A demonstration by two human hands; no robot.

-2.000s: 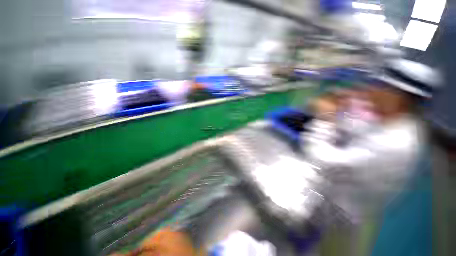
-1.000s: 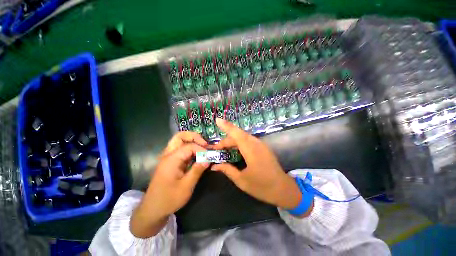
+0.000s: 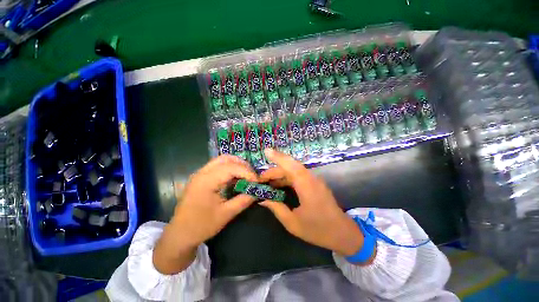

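Observation:
My left hand (image 3: 207, 194) and my right hand (image 3: 307, 203) hold one green circuit board (image 3: 259, 190) between their fingertips, above the dark bench top. The board is a short green strip with a dark, white-marked part on its upper face. My left fingers grip its left end and my right fingers its right end. Just beyond my hands lies a clear blister tray (image 3: 348, 150) with two rows of similar green boards and red wires. A blue wrist strap (image 3: 366, 239) is on my right wrist.
A blue bin (image 3: 131, 194) of loose black housings stands at left. Stacked clear blister trays (image 3: 496, 135) stand at right, more at the far left edge (image 3: 13, 189). Beyond runs a green conveyor belt (image 3: 248, 26) with small dark pieces on it, and blue bins at upper left (image 3: 44, 23).
From the blurred view along the line, the view has turned down to the bench. Since one second ago, the board has tilted and its pale left end now looks green. Both hands still hold it.

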